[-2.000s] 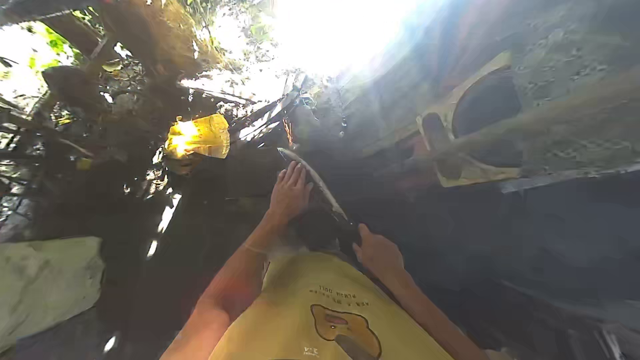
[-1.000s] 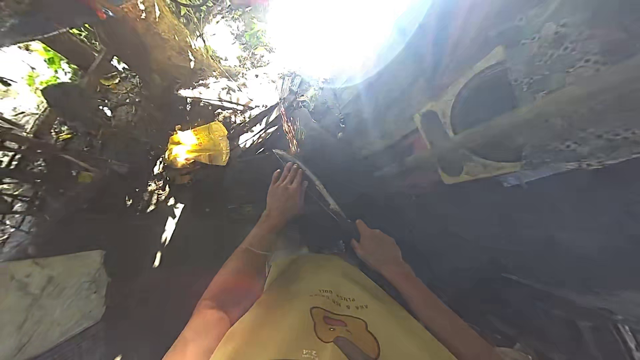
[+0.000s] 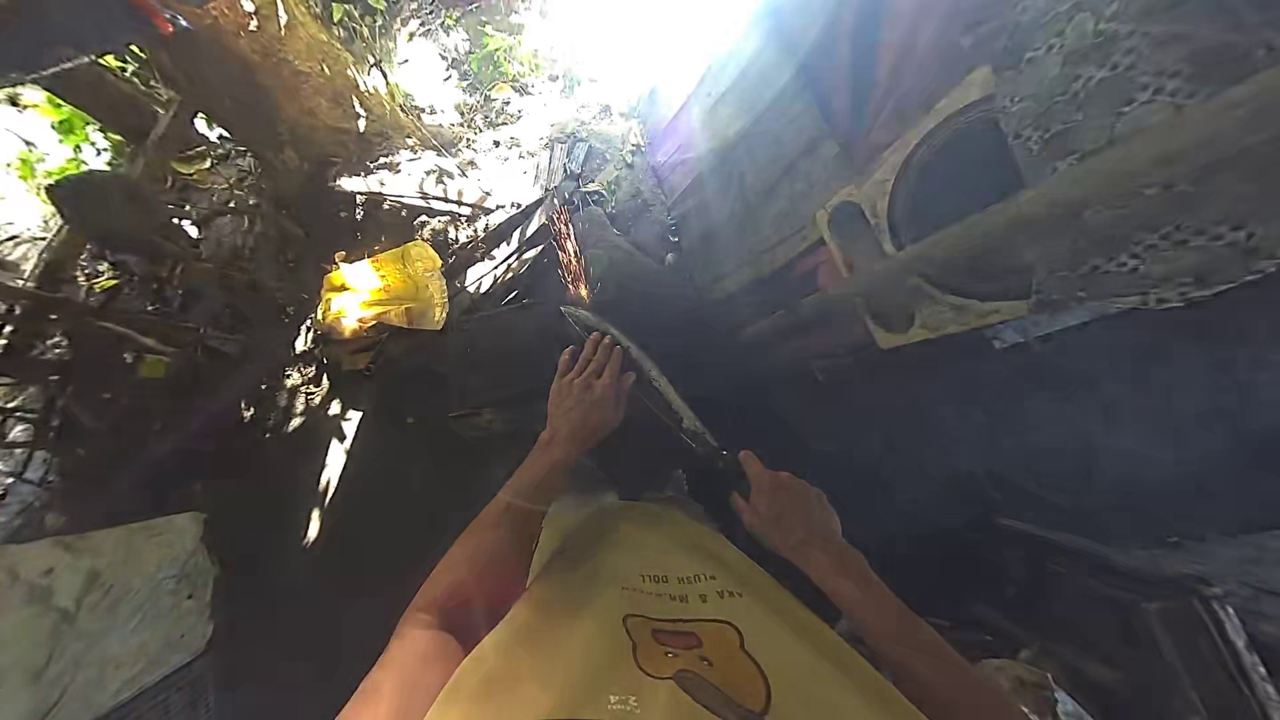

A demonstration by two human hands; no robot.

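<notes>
My right hand (image 3: 790, 505) is closed around the dark handle of a long curved blade (image 3: 655, 375). The blade slants up and left from that hand, its tip near the middle of the view. My left hand (image 3: 588, 395) lies along the blade's left side close to the tip, fingers extended; whether it presses on the metal is hard to tell. Orange sparks (image 3: 570, 255) fly upward just beyond the tip. What the blade touches there is hidden in dark shadow.
A yellow translucent container (image 3: 385, 290) lies left of the sparks. A pale slab (image 3: 105, 610) is at lower left. On the right are a yellowish panel with a round dark opening (image 3: 870, 240) and a long pole (image 3: 1120, 185). Sticks and debris cover the ground at upper left.
Orange sparks beyond the blade tip show more strongly now than in the earlier frames. Both hands have stayed in nearly the same places on and beside the blade.
</notes>
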